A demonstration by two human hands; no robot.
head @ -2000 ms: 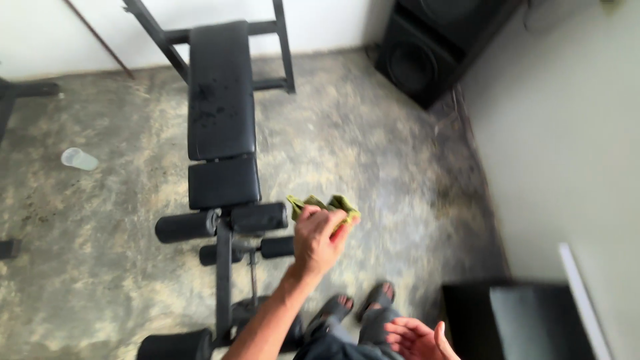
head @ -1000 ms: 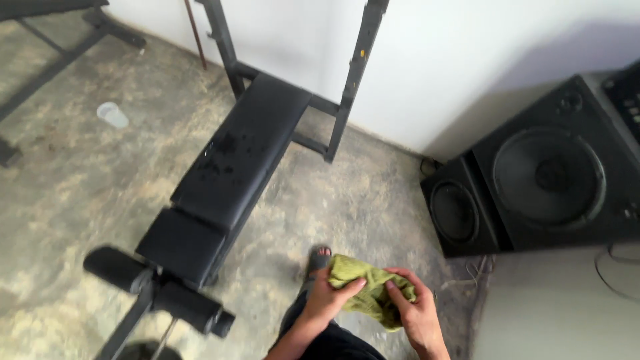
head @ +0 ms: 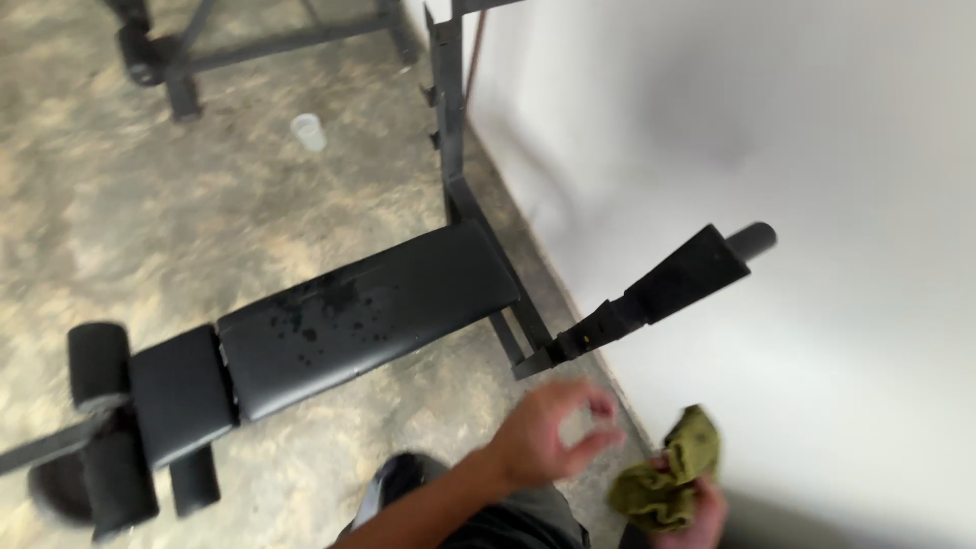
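My right hand [head: 698, 511] grips a bunched olive-green cloth [head: 671, 476] at the lower right, near the white wall. To its left, my left hand [head: 560, 435] is empty, its thumb and fingers curved apart, above the floor and just below the foot of the bench's rack. A black padded weight bench [head: 427, 297] lies to the left of and beyond my hands, with dark wet-looking drops and patches on its long pad. Neither hand touches the bench.
A rack upright [head: 663, 290] rises toward the camera close to my hands, and another upright [head: 448, 99] stands farther off. Foam leg rollers [head: 99, 366] are at the bench's left end. A translucent cup [head: 309, 132] lies on the concrete floor near another metal frame [head: 282, 47].
One second ago both hands held the cloth; now only my right hand has it, and my left hand has come off. The view has turned, and the speakers are out of sight.
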